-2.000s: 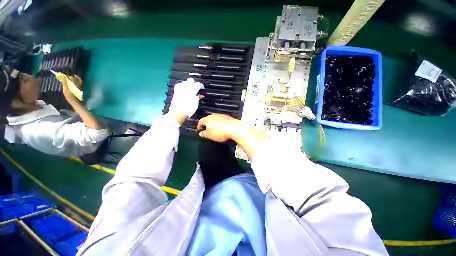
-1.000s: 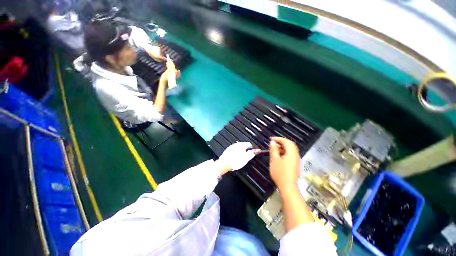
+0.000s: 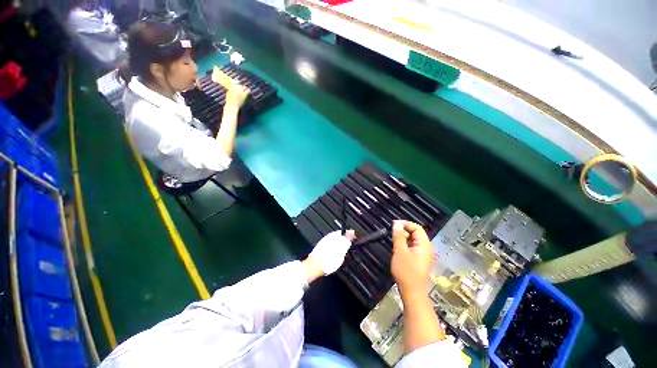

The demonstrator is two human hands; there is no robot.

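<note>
My left hand (image 3: 330, 252), in a white glove, holds a slender black unit (image 3: 371, 236) above the parts tray. A second black piece rises from the same hand, so the two form a V. My right hand (image 3: 412, 251), bare, has its fingertips at the far end of the unit. The black slotted parts tray (image 3: 360, 188) lies under and behind both hands, with rows of units, some with shiny silver sections. The metal assembly fixture (image 3: 504, 233) stands right of the tray, partly hidden by my right forearm.
The blue bin (image 3: 574, 323) with small black parts is right of the fixture. A beige tape roll (image 3: 609, 180) is at the white shelf's edge. A yellowish post (image 3: 587, 260) stands behind the bin. A seated person (image 3: 169, 122) works at another tray on the left. Blue crates (image 3: 54, 287) are at far left.
The view has swung up and left from the fixture. My hands have come off the tray's near edge and now hold the unit above it; the V of black pieces has come into sight.
</note>
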